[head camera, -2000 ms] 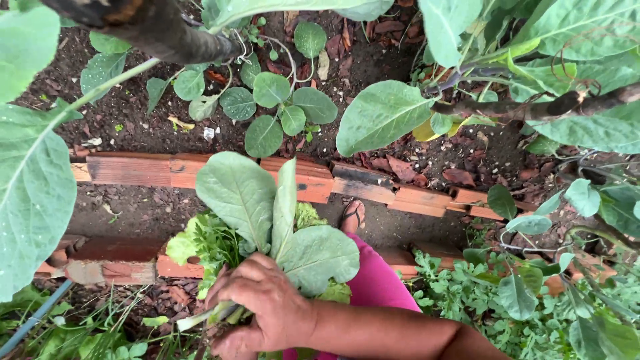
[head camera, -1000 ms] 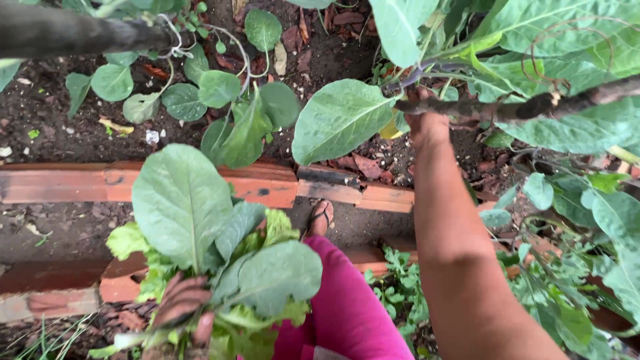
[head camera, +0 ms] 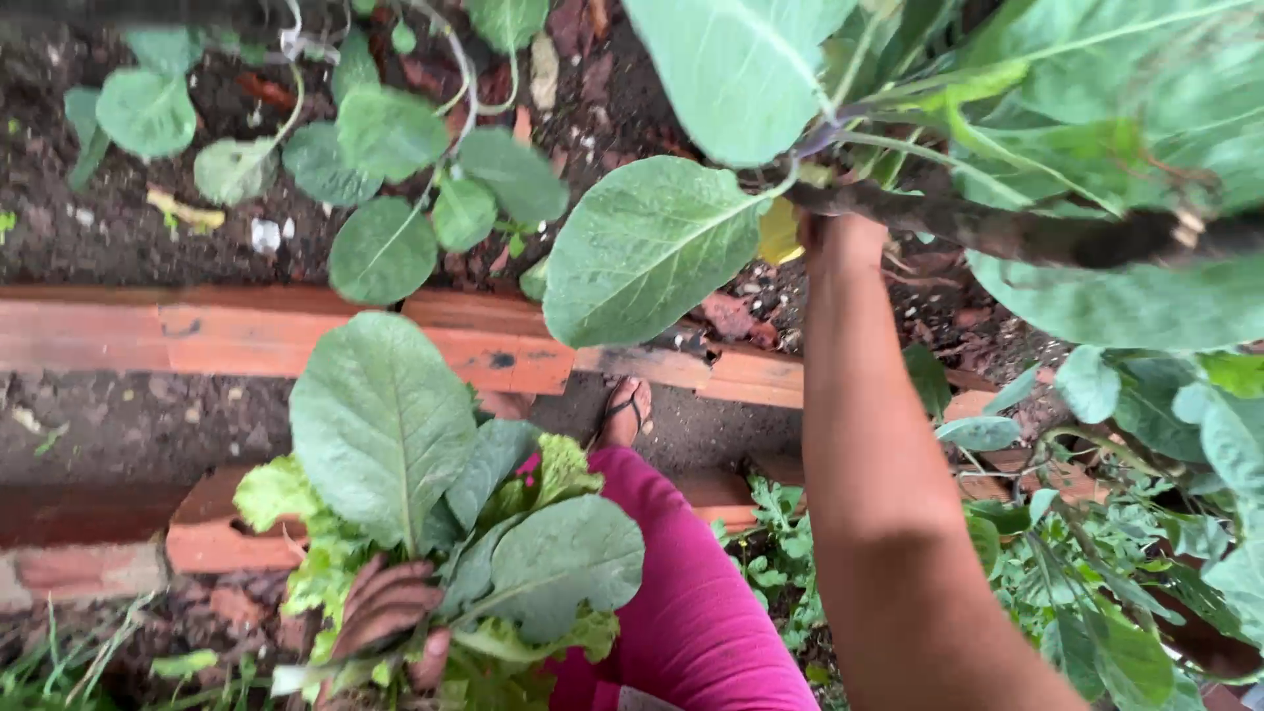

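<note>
My left hand (head camera: 390,617) is closed around the stems of a bunch of leafy greens, with broad grey-green leaves (head camera: 385,425) and frilly light-green lettuce leaves (head camera: 286,499). At the upper right, my right hand (head camera: 847,232) reaches under a dark woody stem (head camera: 987,232) of a large leafy plant. Its fingers are mostly hidden behind the stem and leaves, so its grip does not show. A yellow leaf (head camera: 780,232) and a big green leaf (head camera: 657,247) lie just left of that hand.
Terracotta edging (head camera: 247,331) borders the soil bed, and a second row of edging (head camera: 232,523) runs nearer me. My sandalled foot (head camera: 624,410) stands on the dirt path between them. Small round-leaved plants (head camera: 390,133) grow at the upper left, and dense foliage (head camera: 1116,592) at the lower right.
Two seconds ago both hands were together at the bunch. My right hand has moved from there out to the plant's stem at the upper right. My left hand still holds the bunch.
</note>
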